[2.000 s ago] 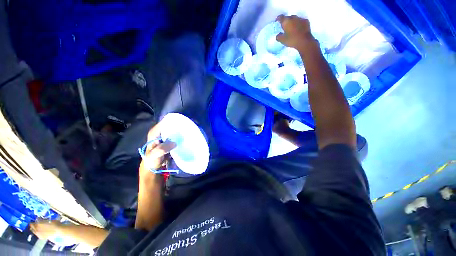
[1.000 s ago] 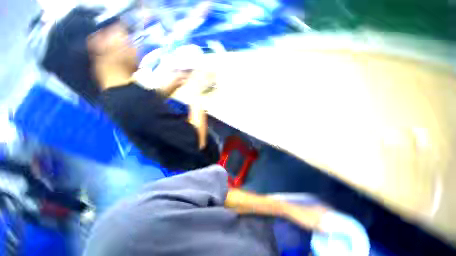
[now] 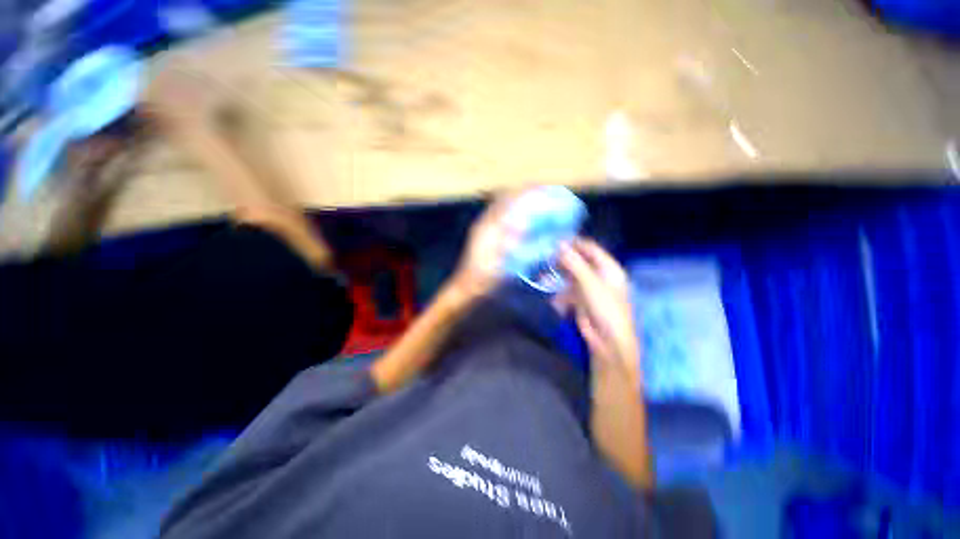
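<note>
A pale blue hat-shaped piece is held in front of my chest, just off the bench's near edge. My left hand grips its left side. My right hand is at its lower right, fingers bent at the rim where a thin light loop of cord shows. Whether the right fingers pinch the cord or the rim is blurred. The picture is blurred by motion.
The tan bench runs across the top, with a light-blue item and small white objects on it. At left another person's arms hold a pale blue piece. A red frame is below the bench edge. Blue ribbed plastic stands at right.
The view has swung from the tray and then the neighbour to the bench. My right hand, earlier over the tray, is now at the piece beside my left hand.
</note>
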